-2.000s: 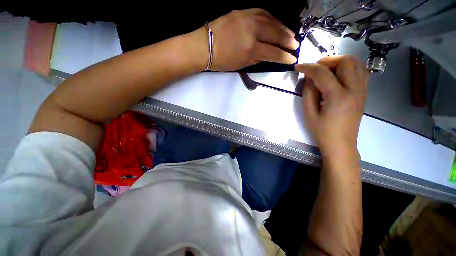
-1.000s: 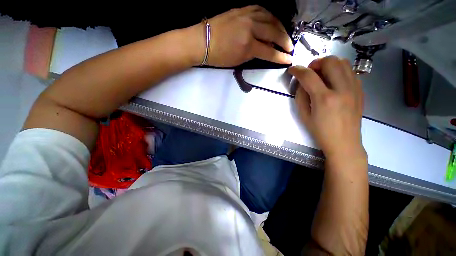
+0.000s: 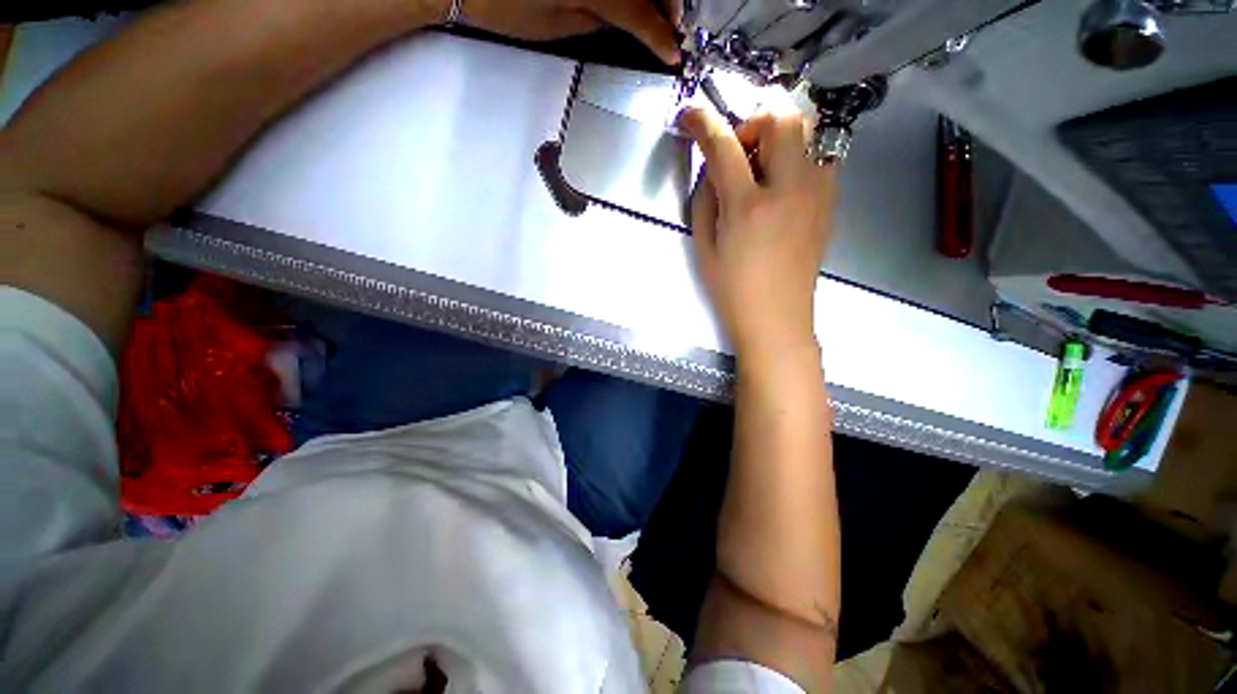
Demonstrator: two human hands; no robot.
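Note:
The black fabric piece (image 3: 617,52) shows as a narrow dark strip under my left hand, running to the presser foot (image 3: 689,65). My left hand (image 3: 577,14) is cut off by the top edge. Its fingers bend down onto the fabric just left of the foot, gripping or pressing it. My right hand (image 3: 764,203) is on the near side of the foot, with thumb and forefinger tips close to the needle area. Glare and the fingers hide whether it holds any fabric.
The machine head (image 3: 936,41) overhangs at upper right. A dark red tool (image 3: 955,190) lies on the bed. A yellow-green stick (image 3: 1068,385) and red and green looped handles (image 3: 1137,414) lie at the right table end. A red plastic bag (image 3: 204,393) is beside the lap.
The view has swung right, showing more of the right table end. Less black fabric shows. My left hand is now partly out at the top; my right fingertips are closer to the presser foot.

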